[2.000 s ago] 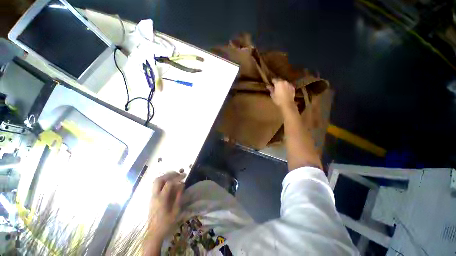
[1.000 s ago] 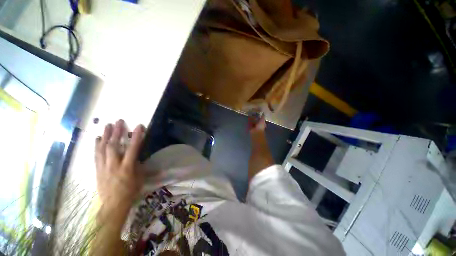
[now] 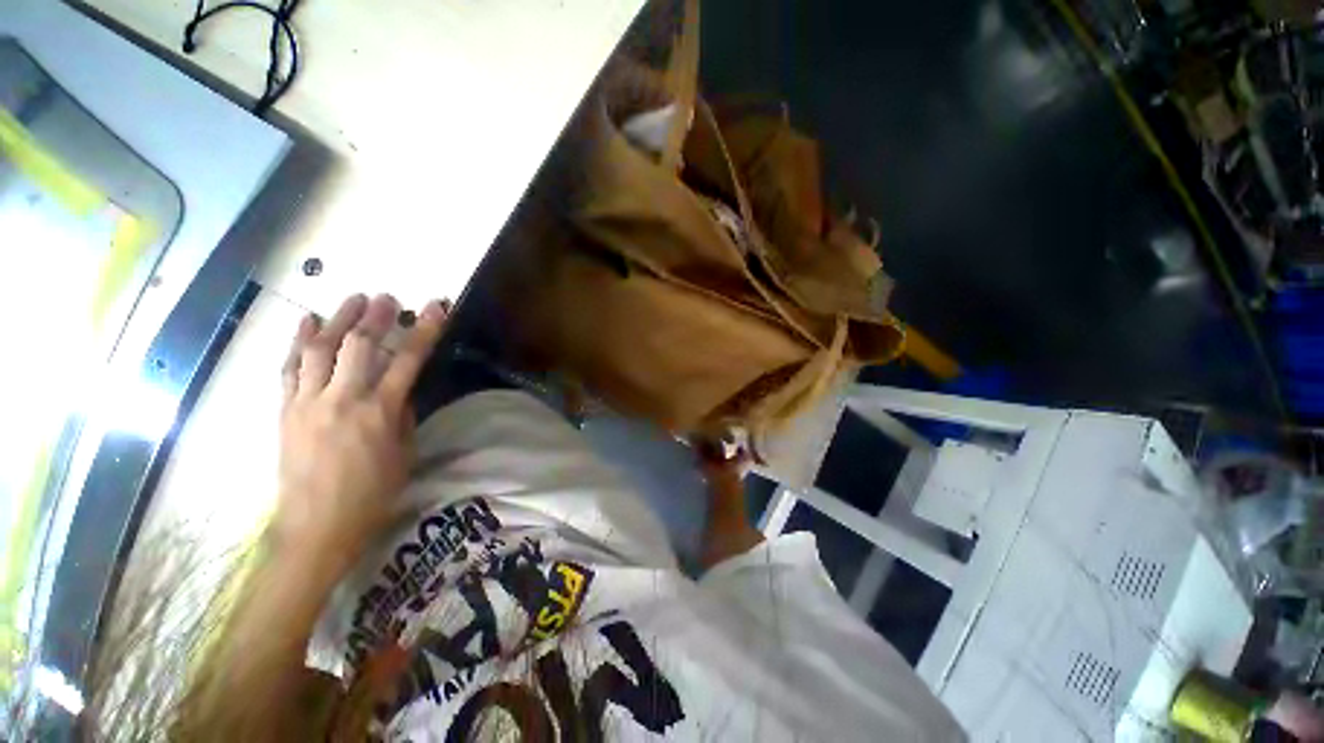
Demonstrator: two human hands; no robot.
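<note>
Brown leather-like bags (image 3: 668,341) lie in a loose heap on a board beyond the table's right side, with narrow handles and open tops showing. My left hand (image 3: 349,421) rests palm down on the white table's near edge, fingers spread and empty. My right hand (image 3: 723,476) is at the near lower edge of the bags, small and dark. Its fingertips are blurred beside a whitish bit, and I cannot tell whether they grip anything.
The white table (image 3: 421,131) has a black cord (image 3: 276,44) at its far side. The machine's bright plate (image 3: 218,189) with yellow tape is at left. A white metal frame and cabinet (image 3: 1075,537) stand at right. Dark floor has yellow lines.
My right hand has left the top of the bags and moved down to their near edge. The view has shifted, and the tools and screen have left it. My left hand stays on the table.
</note>
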